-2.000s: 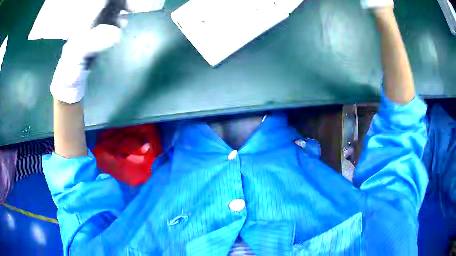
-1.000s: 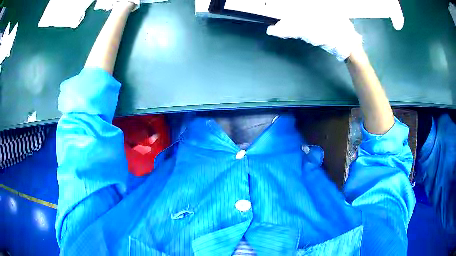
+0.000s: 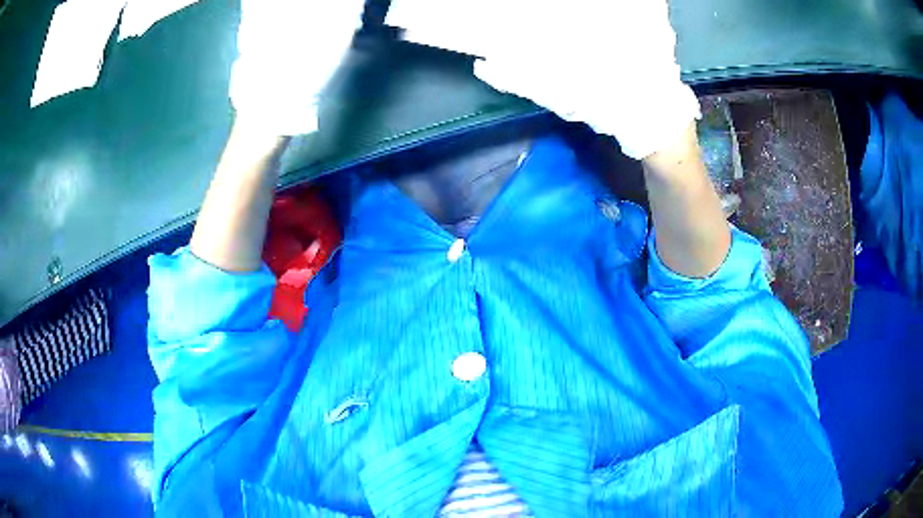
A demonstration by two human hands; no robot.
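Note:
My left hand [image 3: 288, 71], in a white glove, is at the top left of centre, washed out by glare, beside a dark piece [image 3: 375, 14] at the top edge. I cannot tell whether its fingers hold anything. My right hand [image 3: 638, 96], in a white glove, is against a bright white box [image 3: 445, 18] at the top centre. The box and glove merge in the glare, and the top edge cuts them off. The right fingers seem to lie along the box's lower side, gripping it.
White paper sheets [image 3: 73, 46] lie on the dark-green bench [image 3: 132, 152] at the upper left. A worn brown carton [image 3: 800, 192] with plastic in it stands below the bench at right. A red bundle [image 3: 301, 243] is under the bench edge. Blue clothing [image 3: 896, 172] shows at far right.
The view has turned, showing more of the brown carton. My left hand has come back from the far left towards the centre. The right hand and white box are lower and nearer the bench edge.

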